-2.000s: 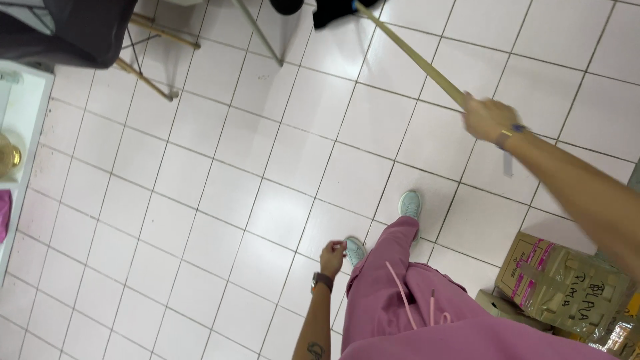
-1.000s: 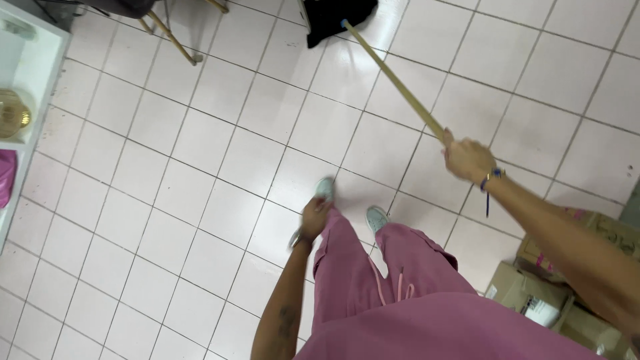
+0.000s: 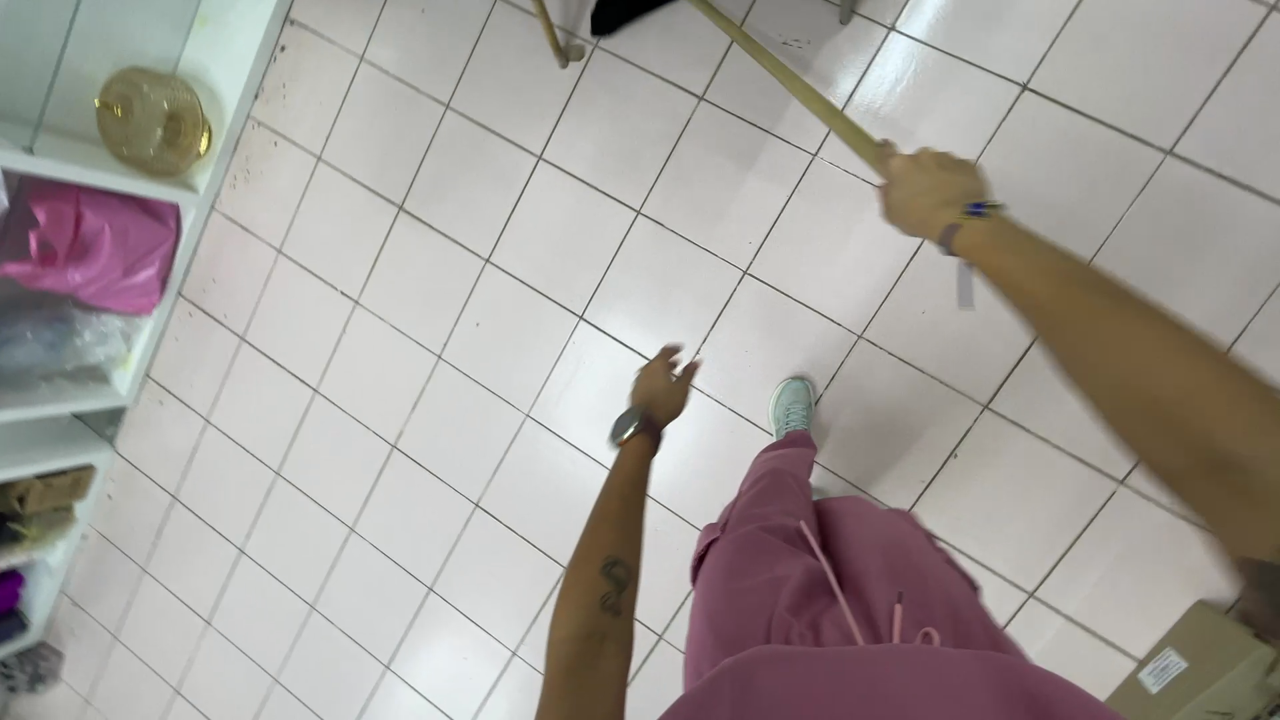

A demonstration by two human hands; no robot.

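My right hand [image 3: 932, 190] is closed around a long yellowish pole [image 3: 790, 80] that slants up and to the left over the floor. At the pole's far end, a piece of black material [image 3: 625, 14] shows at the top edge; most of it lies out of view, so I cannot tell what kind of head or cloth it is. My left hand [image 3: 664, 385], with a watch [image 3: 628, 426] at its wrist, hangs above the tiles with its fingers apart and nothing in it.
White shelving [image 3: 235, 120] along the left holds an amber glass container [image 3: 155, 120] and a pink plastic bag [image 3: 100, 245]. A chair leg [image 3: 548, 35] stands at the top. A cardboard box [image 3: 1190, 665] sits at the lower right. White floor tiles [image 3: 480, 320] lie between them.
The view has shifted, bringing more of the left shelving in. My right hand keeps hold of the pole throughout. The black piece, more fully visible one second ago, is now mostly cut off at the top.
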